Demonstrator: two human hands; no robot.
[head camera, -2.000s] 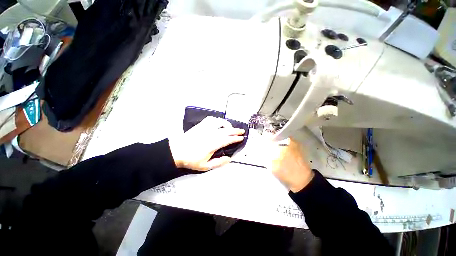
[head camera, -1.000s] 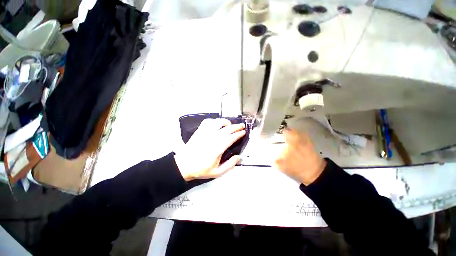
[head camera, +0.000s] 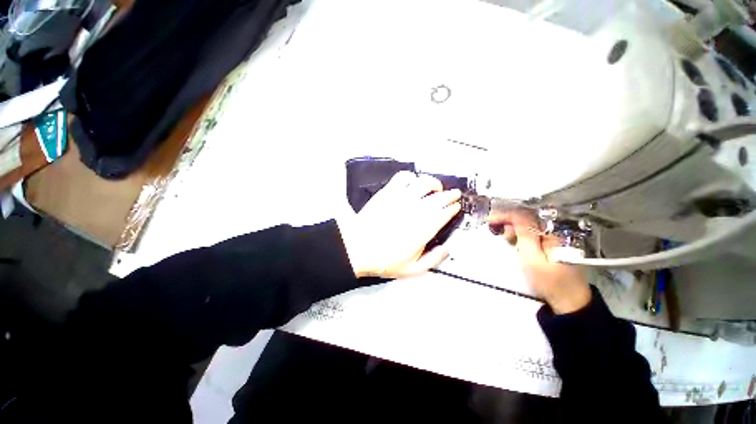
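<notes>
A dark fabric piece (head camera: 371, 177) lies flat on the white machine table, its right end at the presser foot (head camera: 476, 207). My left hand (head camera: 398, 225) rests on top of the piece, fingers spread, with the fingertips close to the foot. My right hand (head camera: 539, 255) is just right of the needle area, its fingers bent and partly behind machine parts. Whether it holds anything cannot be told. The needle itself is too small and blurred to make out.
The off-white sewing machine head (head camera: 613, 124) fills the upper right. A thick pile of black cut pieces (head camera: 157, 74) lies on a brown surface (head camera: 83, 195) at the left. Thin pens (head camera: 661, 281) lie under the machine arm. Ruler marks run along the front table edge.
The view has shifted and tilted, so the machine shows more from its needle end. My left hand stays on the fabric. My right hand's fingers now reach left toward the foot.
</notes>
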